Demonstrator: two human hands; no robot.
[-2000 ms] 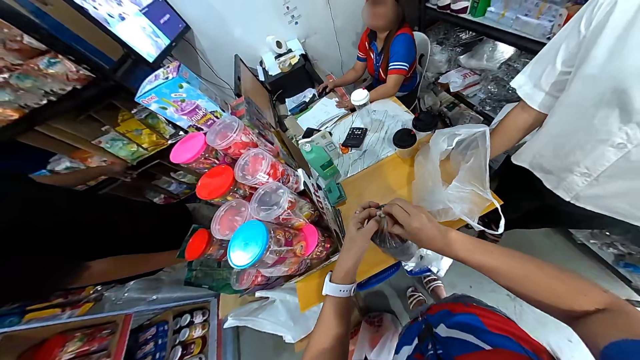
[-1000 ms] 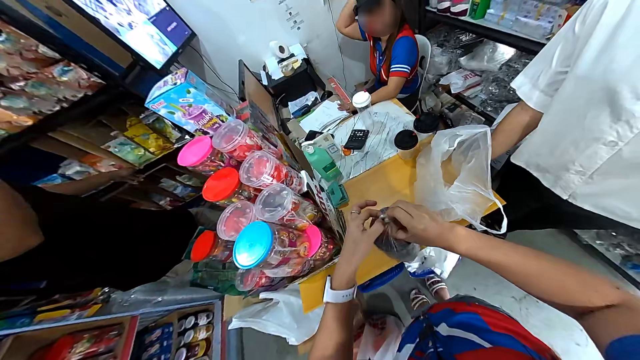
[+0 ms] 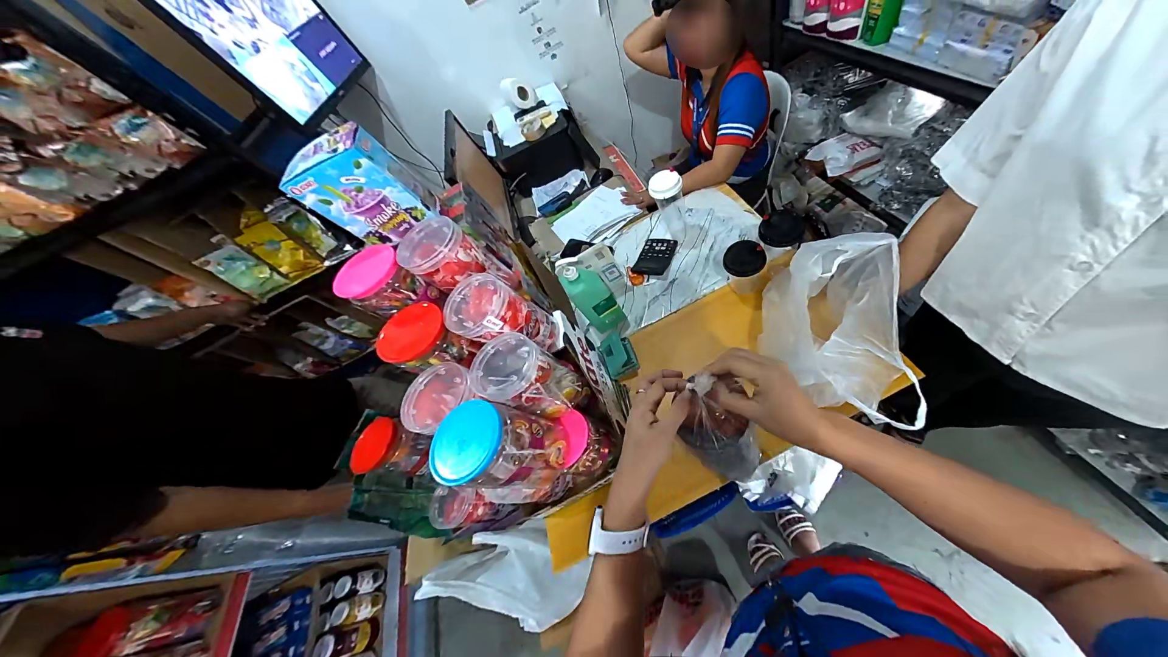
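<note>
A knotted clear plastic bag (image 3: 721,438) with dark contents hangs between my hands at the edge of the yellow counter (image 3: 675,338). My left hand (image 3: 655,411), a white watch on its wrist, pinches the gathered neck of the bag from the left. Fingers of my right hand (image 3: 757,392) grip the same neck from the right. Just behind my right hand stands a translucent white plastic carrier bag (image 3: 821,319) with its handle loop drooping over the counter edge. What fills the dark bag cannot be told.
Clear candy jars (image 3: 497,443) crowd the left of the counter. Beyond are a green bottle (image 3: 593,297), a calculator (image 3: 654,257) and black-lidded cups (image 3: 745,265). One person sits behind the desk; another in a white shirt (image 3: 1068,219) stands right, and one in black left.
The seated person has raised an arm to the head. At the left, the person in black has moved, and a forearm now reaches to the jars. My hands stay at the bag's neck.
</note>
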